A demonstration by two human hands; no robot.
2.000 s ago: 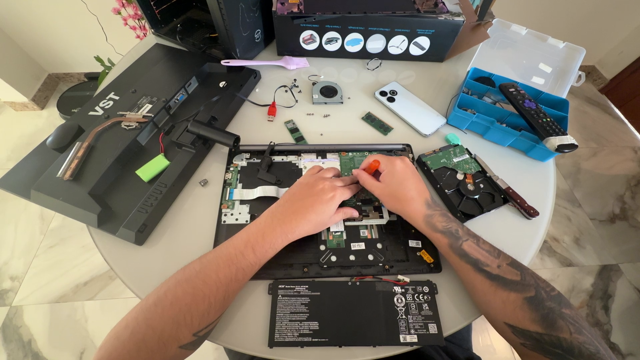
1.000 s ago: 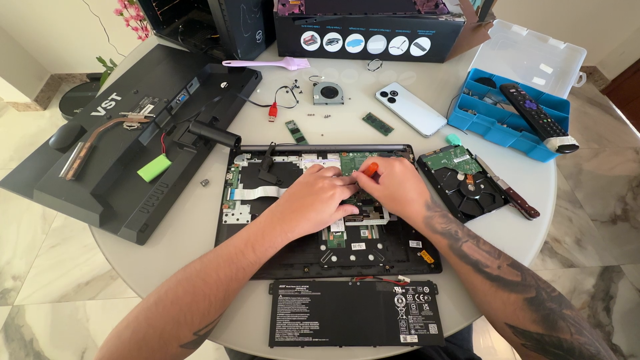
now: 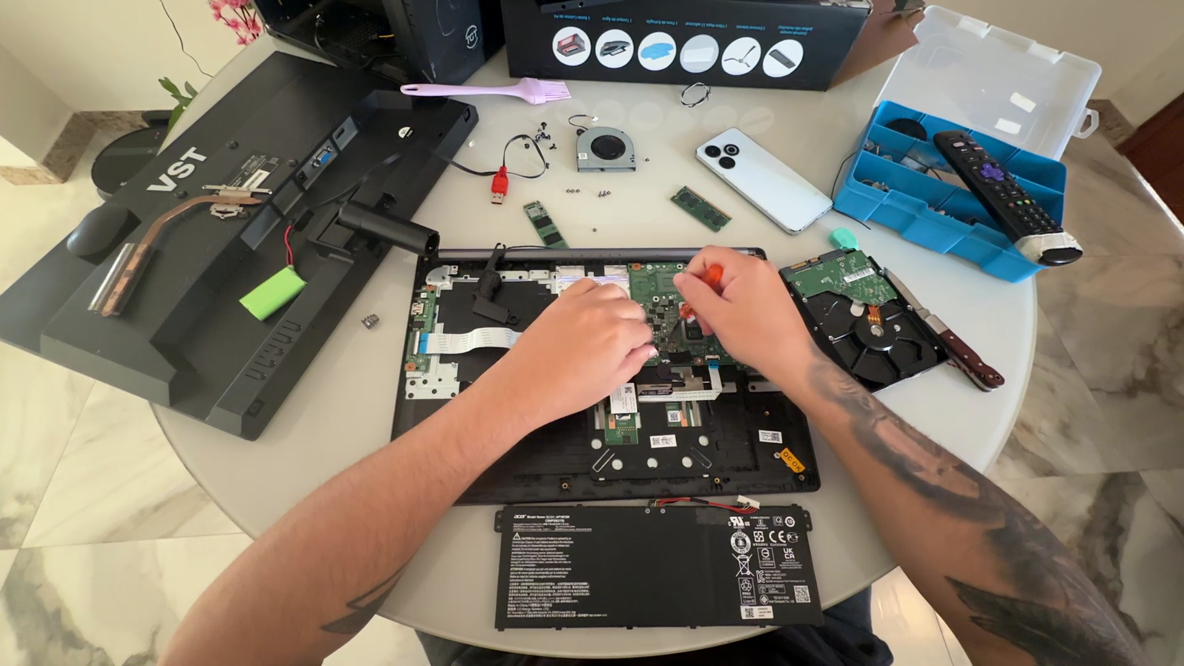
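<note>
An opened laptop base (image 3: 555, 453) lies in front of me, its inside facing up. My right hand (image 3: 740, 301) grips an orange-handled screwdriver (image 3: 712, 276) over the green motherboard (image 3: 655, 282); the driver's tip is hard to make out. Just left of it, my left hand (image 3: 597, 347) rests over the board's left part with curled fingers, and whether it holds anything is hidden. A white ribbon cable (image 3: 472, 341) runs from the small board at the laptop's left side. Nearest my body lies the black Acer battery (image 3: 647, 573), its red and black wires towards the laptop.
A monitor (image 3: 213, 305) lies at left, bearing a copper heat pipe (image 3: 143, 242). Behind the laptop are a fan (image 3: 606, 148), a memory module (image 3: 700, 208), loose screws and a phone (image 3: 763, 180). A hard drive (image 3: 869, 324), knife (image 3: 962, 351) and blue organizer box (image 3: 943, 217) stand right.
My right hand has lifted slightly and tilted, showing more of the orange handle. My left hand has drawn a little to the left, leaving a gap between the hands with the motherboard visible.
</note>
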